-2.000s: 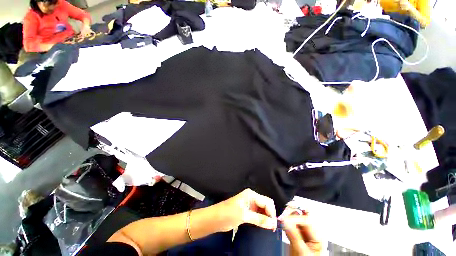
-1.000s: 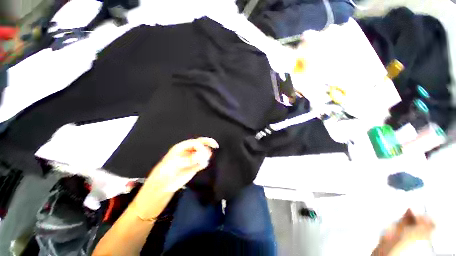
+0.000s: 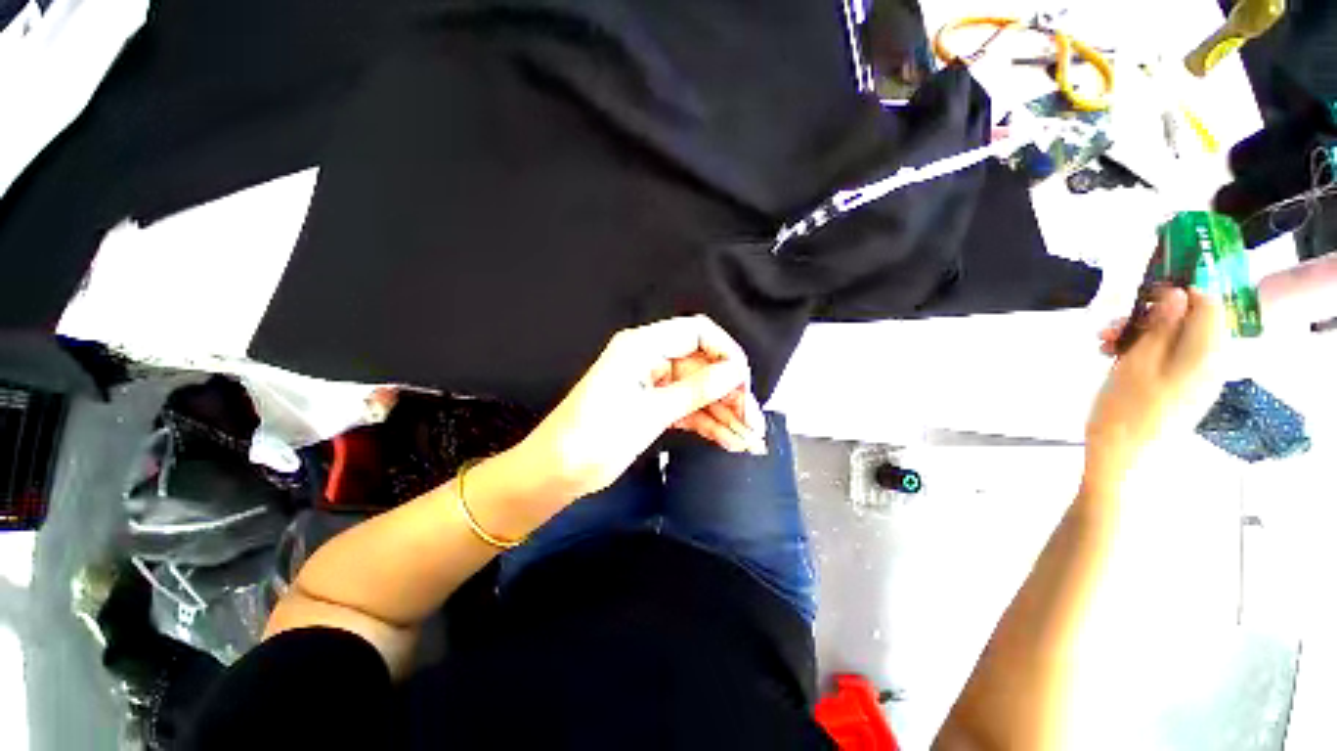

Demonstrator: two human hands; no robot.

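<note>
The black garment point(image 3: 587, 191) covers the upper left and middle of the view, its near edge by my lap. My left hand point(image 3: 675, 393) is in front of the garment's near edge, thumb and fingers curled together. Any needle or thread in it is too small to see. My right hand point(image 3: 1166, 345) is at the right, its fingertips at the left side of the green box point(image 3: 1224, 272). Something dark shows by these fingertips; whether it is the snips, and whether my fingers grip it, I cannot tell.
A white strip with dark marks point(image 3: 887, 188) lies across the garment. Orange-handled scissors point(image 3: 1082, 71) are at the upper right. A dark blue faceted object point(image 3: 1254, 421) is below the green box. A small black item with a green ring point(image 3: 897, 478) is below the table edge.
My hands were close together, then parted. My right hand moved far right, then up to the green box. My left hand stays near the garment's edge. The view has tilted down.
</note>
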